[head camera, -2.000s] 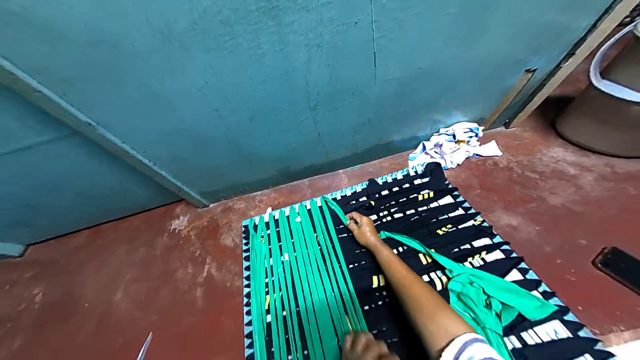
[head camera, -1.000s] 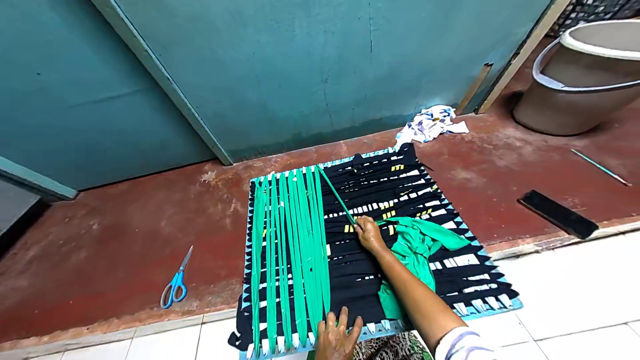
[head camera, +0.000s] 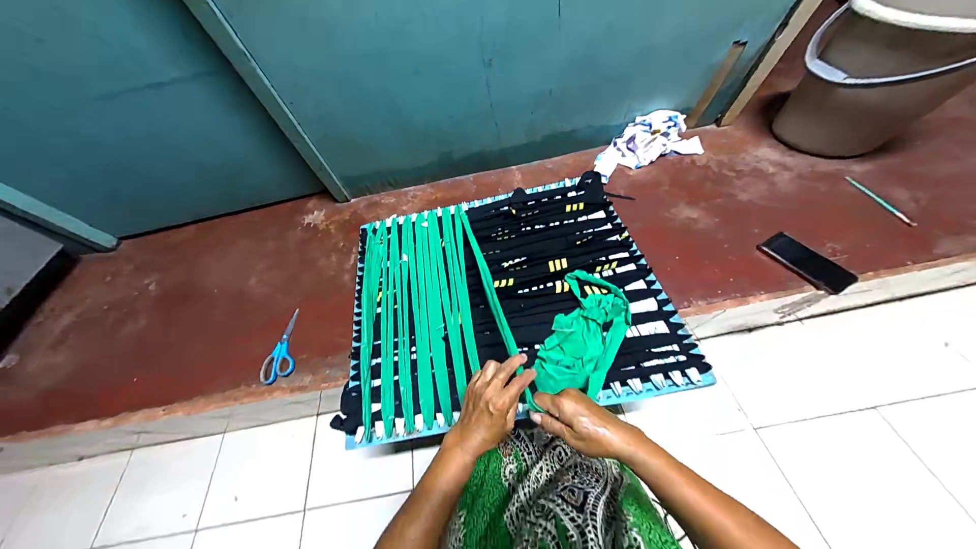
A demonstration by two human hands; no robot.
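A flat square frame with pegs along its edges lies before me, wound crosswise with black fabric strips. Green fabric strips run lengthwise over its left half. One green strip slants from the far edge down to my hands. My left hand rests at the near edge with its fingers on this strip. My right hand grips the green fabric at the near edge, close to my left fingertips. The loose green bundle lies on the black strips just beyond my right hand.
Blue-handled scissors lie on the red floor at left. To the right are a phone, a pencil and a large bucket. A crumpled white patterned cloth lies by the teal wall. A step edge borders the white tiles.
My right hand has come down from the middle of the frame to its near edge, bringing the green strip along. My left hand is now close beside it.
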